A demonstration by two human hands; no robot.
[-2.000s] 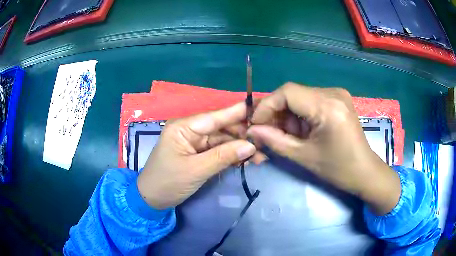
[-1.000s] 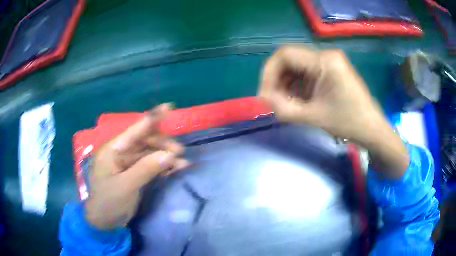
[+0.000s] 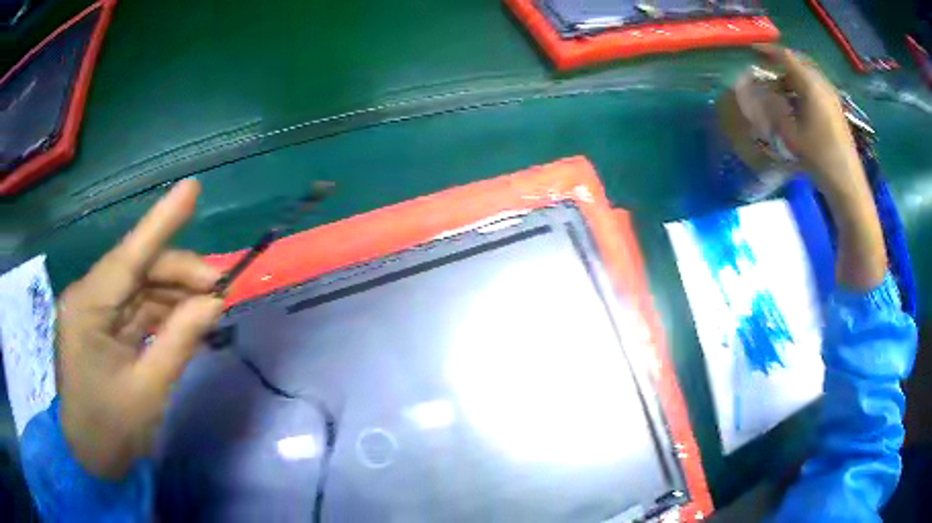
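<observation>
The dark laptop lid back cover [image 3: 409, 337] lies inner side up on a red foam pad [image 3: 409, 227], with a small circle mark near its middle. My left hand [image 3: 138, 327] is at the left, pinching the thin black display cable [image 3: 268, 245] between thumb and fingers. The cable's narrow end sticks up to the right, and its lead runs down across the cover. My right hand [image 3: 812, 112] is at the upper right, at a tape roll [image 3: 761, 117]. It is blurred, and whether its fingers grip the roll or tape cannot be told.
A white sheet with blue strips [image 3: 715, 347] lies right of the cover. A speckled white sheet [image 3: 29, 337] is at the left edge, partly behind my left hand. A blue bin edge [image 3: 816, 230] shows beside my right forearm. More covers on red pads [image 3: 654, 39] lie along the far side.
The view has turned right. My right hand has moved from above the cover to the tape roll. The hands are farther apart, and the cable stays with my left hand.
</observation>
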